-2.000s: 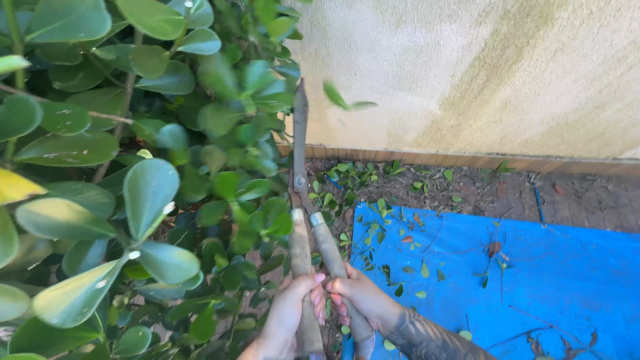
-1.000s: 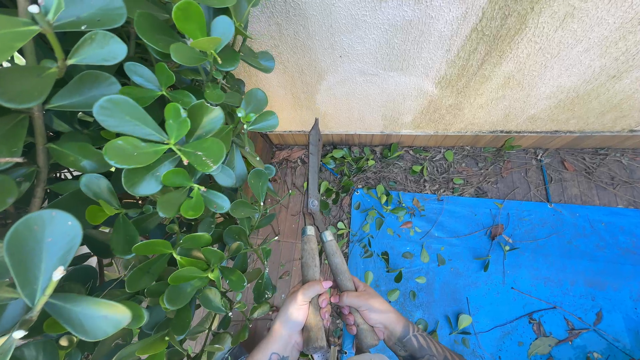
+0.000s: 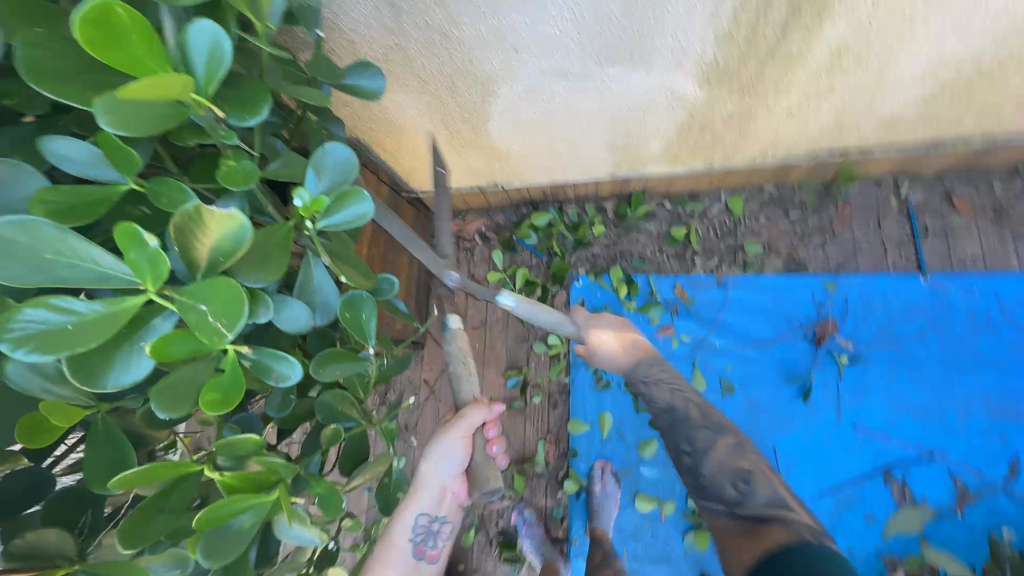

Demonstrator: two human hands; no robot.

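Observation:
A pair of hedge shears [image 3: 450, 279] with worn wooden handles is held out in front of me, its blades spread apart. My left hand [image 3: 464, 446] is closed around the lower handle. My right hand [image 3: 612, 340] grips the other handle, farther up and to the right. One blade points up in front of the wall; the other angles up-left, its tip hidden at the leaves of a broad-leaved shrub [image 3: 216, 312].
A stained plaster wall [image 3: 592, 80] rises ahead. Cut leaves litter the wooden deck [image 3: 512, 336] and a blue tarp [image 3: 768, 360] on the right. A wooden post or panel [image 3: 400, 256] stands behind the shrub. My bare feet [image 3: 604, 496] show below.
The shears' handles, close together before, are now wide apart, and the blades have opened. My right hand has moved away from my left, up and to the right.

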